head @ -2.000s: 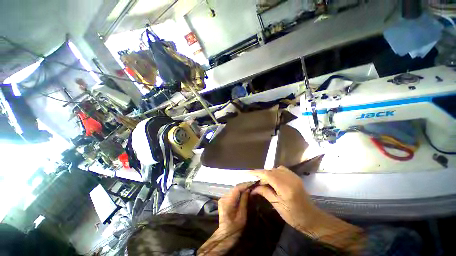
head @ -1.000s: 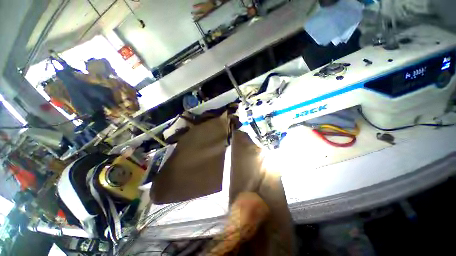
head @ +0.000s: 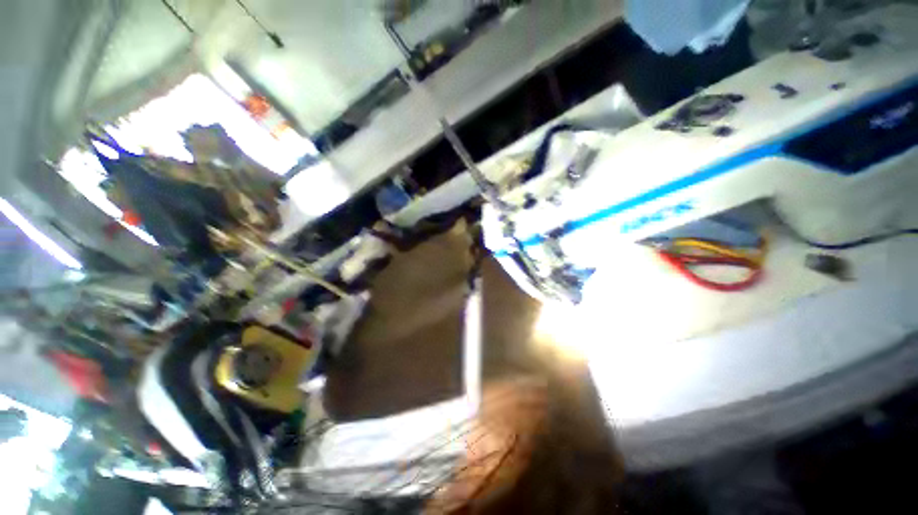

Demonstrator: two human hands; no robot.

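Brown cloth (head: 576, 443) runs from under the needle area down over the table's front edge. My left hand (head: 498, 438) is blurred at the bottom centre, on or beside this cloth; its fingers cannot be made out. My right hand is not in view. A flat brown panel (head: 408, 337) lies left of the machine head, with a white strip between it and the cloth. The white sewing machine (head: 695, 191) with a blue stripe reaches in from the right. Lamp glare (head: 564, 327) hides the presser foot and needle plate.
Red-handled scissors (head: 713, 283) and a yellow handle (head: 695, 244) lie under the machine arm. A yellow round device (head: 264, 368) and a black-and-white roll (head: 173, 387) stand left of the table. Light blue cloth (head: 687, 22) hangs behind the machine.
My right hand has left the picture. My left hand no longer pinches cloth beside it near the table edge. Brown cloth now reaches up to the needle area. The view has tilted and shifted.
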